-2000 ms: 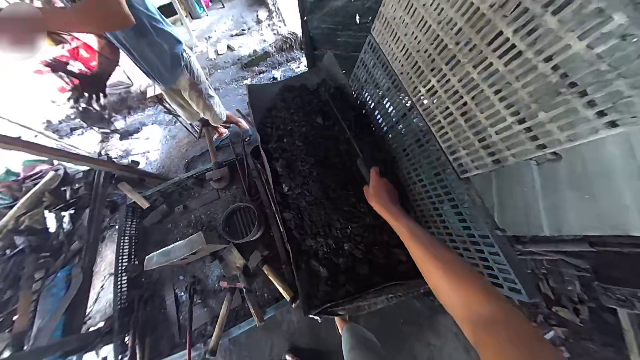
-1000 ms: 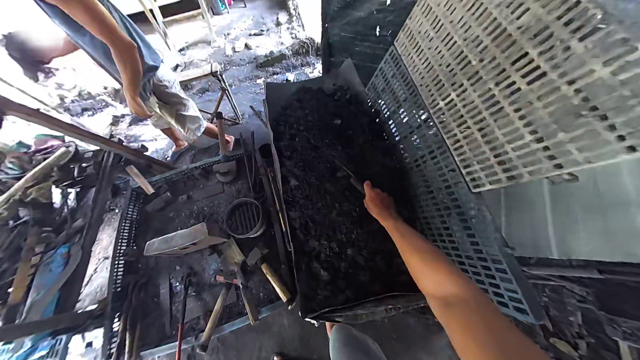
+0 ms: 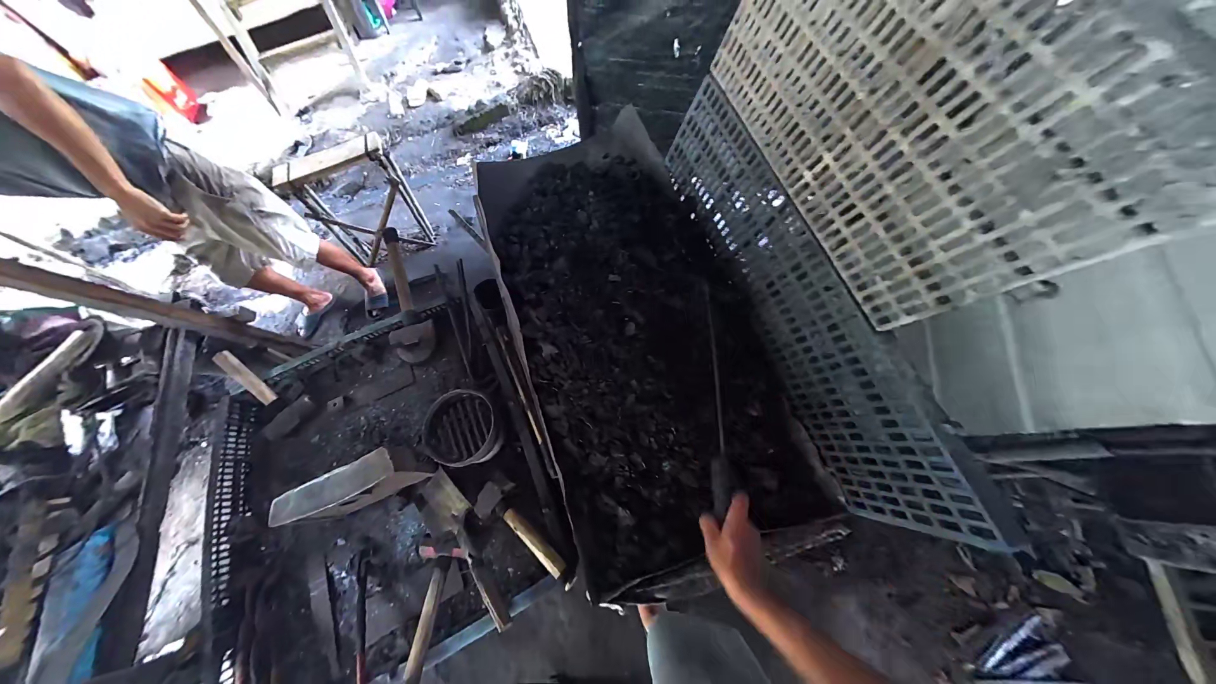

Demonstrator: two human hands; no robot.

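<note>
My right hand [image 3: 737,556] is closed around the dark handle [image 3: 722,484] of a long thin metal tool, perhaps a blade or rod [image 3: 715,380]. The tool points away from me over a heap of black charcoal [image 3: 608,332], its far end hard to make out against the dark pieces. The charcoal fills a long bin with thin sheet sides [image 3: 508,190]. At the near edge of this bin, the hand is close to the rim. My left hand is not in view.
Left of the bin, a tray holds a round grate [image 3: 463,427], a hammer [image 3: 532,541] and other tools. Plastic slatted panels [image 3: 883,142] lean on the right. A person [image 3: 228,209] stands beyond the tray, near a small wooden stool [image 3: 328,161].
My right hand has drawn back toward the near edge of the bin with the tool. The other person has straightened or shifted left, and the stool shows more fully than two seconds ago.
</note>
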